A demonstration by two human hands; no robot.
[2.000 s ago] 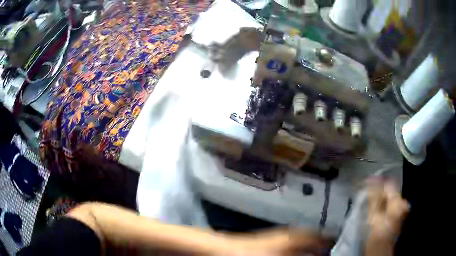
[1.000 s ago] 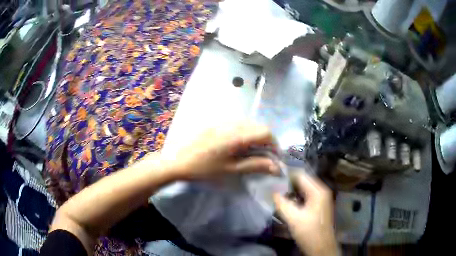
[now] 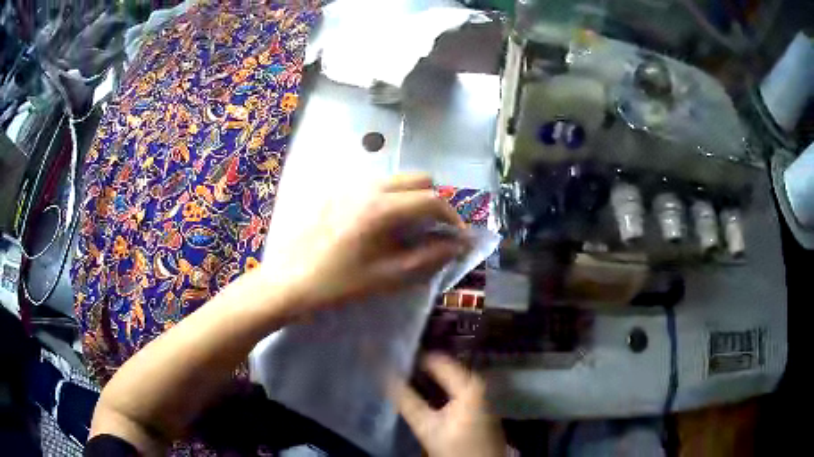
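Note:
A pale grey-white fabric panel (image 3: pixel 344 361) hangs over the front of the machine bed, left of the needle area. My left hand (image 3: pixel 379 241) lies on its upper part and grips it near the raised corner, fingers bent toward the needle area. My right hand (image 3: pixel 451 406) is lower, blurred, at the panel's right edge, with thumb and fingers curved; whether it pinches the cloth is unclear. A small batik-patterned piece (image 3: pixel 471 205) shows just beyond my left fingertips. The overlock machine (image 3: pixel 562 112) stands right of my hands.
A large batik print pile (image 3: pixel 192 170) lies left of the machine. A torn-looking white sheet (image 3: pixel 384 40) is behind the work. Tension knobs (image 3: pixel 669 217) are on the machine front. White thread cones (image 3: pixel 799 192) stand far right. Navy bundles (image 3: pixel 76 411) are at lower left.
Both hands came together at the fabric from the machine's front right. Since then my right hand has moved down and left, the panel's corner is raised, and the batik piece has come into view.

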